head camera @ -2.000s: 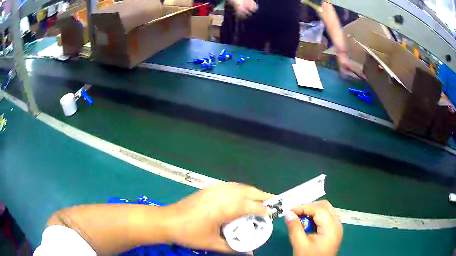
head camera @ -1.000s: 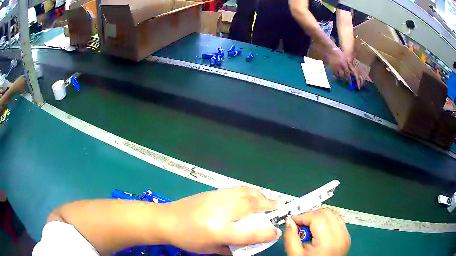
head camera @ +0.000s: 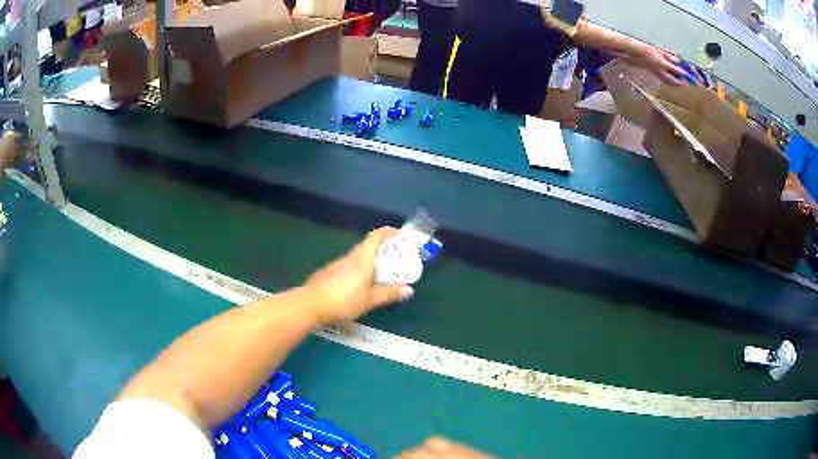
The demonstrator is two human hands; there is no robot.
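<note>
My left hand is stretched out over the dark green belt and grips a white round housing between thumb and fingers. A blurred pale arm sticks out from the housing, and a blue battery pack is at its right side. My right hand shows only as a cut-off part at the bottom edge; its fingers are not visible enough to read. A heap of blue battery packs lies on the green bench below my left forearm.
A pale metal rail divides the bench from the belt. Another white unit lies on the belt at the right. Across stand open cartons, a pale card, several blue packs and a person reaching over the right carton.
My left hand has moved forward over the belt with the white unit. My right hand has let go of it and dropped to the bottom edge. The white unit at right is now more in view.
</note>
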